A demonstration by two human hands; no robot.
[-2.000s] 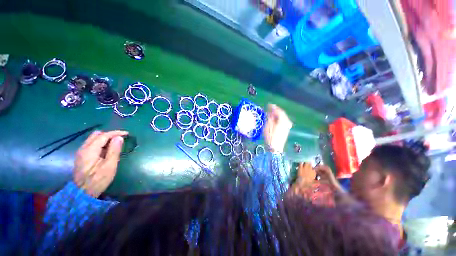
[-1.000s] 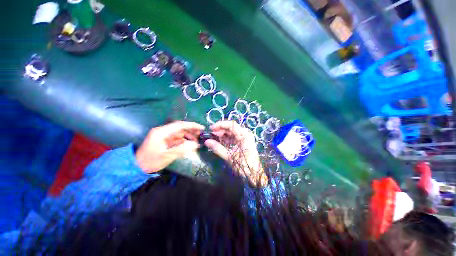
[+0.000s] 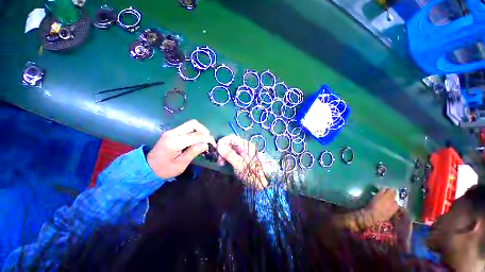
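Observation:
My left hand (image 3: 181, 149) and my right hand (image 3: 239, 155) meet at the bench's front edge. Both hold a small dark round piece (image 3: 211, 152), mostly hidden by fingers. Many thin silvery rings (image 3: 276, 107) lie spread to the right and beyond the hands. A single darker ring (image 3: 174, 100) lies beyond my left hand. Black tweezers (image 3: 129, 91) lie left of it. A blue tray (image 3: 324, 114) with white thin rings in it stands right of the silvery rings. Part of a blue stick (image 3: 233, 128) shows just beyond my right hand.
Dark round bodies (image 3: 169, 43) cluster beyond the tweezers. A round dark dish (image 3: 65, 36) with small parts, a white scrap (image 3: 35, 19) and a silvery round unit (image 3: 33, 74) are far left. At right are a red crate (image 3: 442, 183) and a neighbour's arm and head (image 3: 468, 228). Hair covers the bottom.
My hands were apart two seconds ago, my right by the blue tray; now they are together at the dark piece. Since one second ago they sit nearer the bench edge. The view has shifted.

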